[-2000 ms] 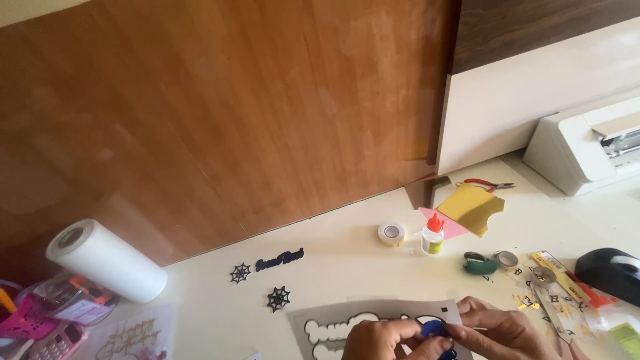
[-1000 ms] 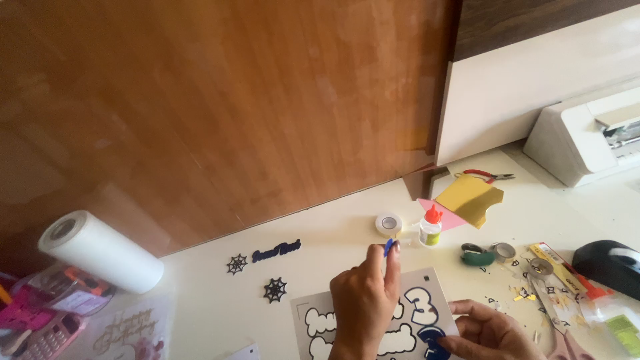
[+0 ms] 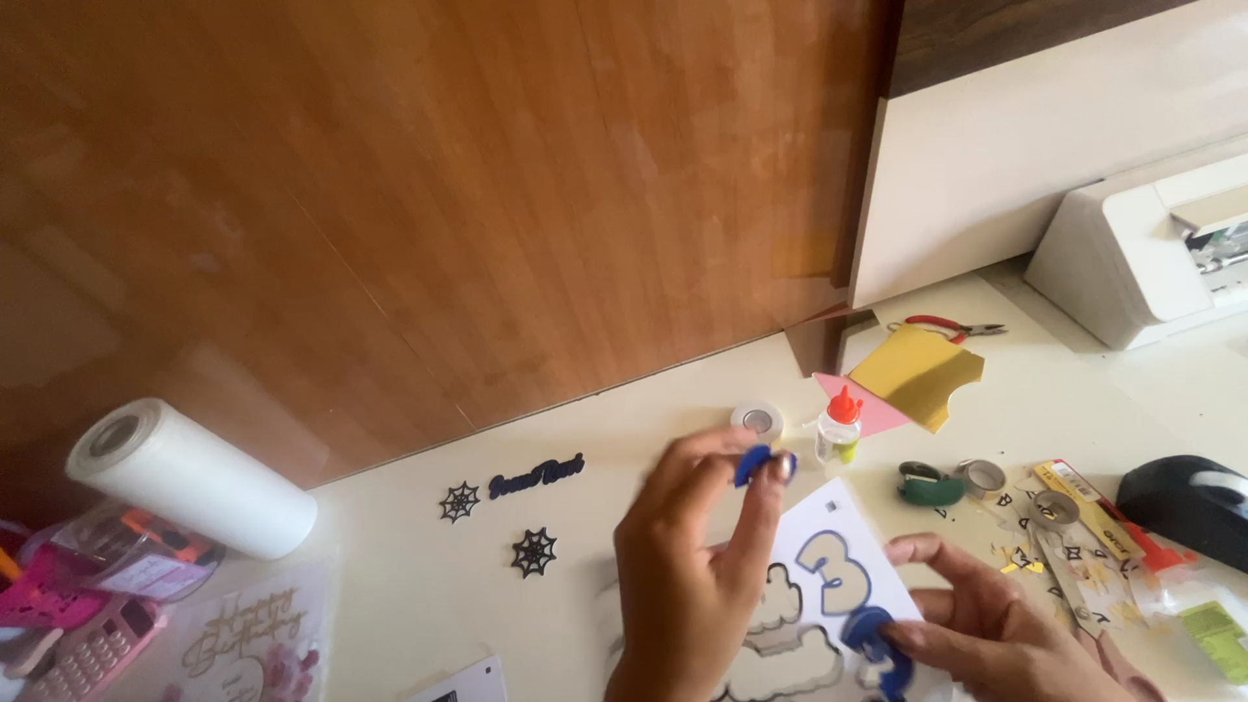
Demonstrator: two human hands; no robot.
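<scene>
My left hand (image 3: pixel 697 546) is raised over the cut paper sheet and pinches a small blue paper piece (image 3: pixel 765 467) between thumb and fingers. Below it lies the white sheet (image 3: pixel 877 546) with outlined shapes, among them a blue-edged numeral 3 (image 3: pixel 837 573). My right hand (image 3: pixel 985 624) holds the sheet's right edge, its thumb on a larger blue paper cutout (image 3: pixel 882 648). Part of the sheet is hidden behind my left hand. A glue bottle with a red cap (image 3: pixel 839 426) and a roll of white tape (image 3: pixel 758 420) stand just beyond my left hand.
Spider-web cutouts (image 3: pixel 534 553) and dark lettering (image 3: pixel 536 476) lie left of the sheet. A white roll (image 3: pixel 190 478) and pink calculator (image 3: pixel 93 648) are farther left. Gold card (image 3: pixel 921 370), pliers (image 3: pixel 951 327), a green tape holder (image 3: pixel 928 487), black dispenser (image 3: pixel 1189 507) and white machine (image 3: pixel 1141 253) are right.
Two seconds ago both hands were together over the blue cutout. My left hand has since moved away from my right, up and left, with a small blue piece in its fingers.
</scene>
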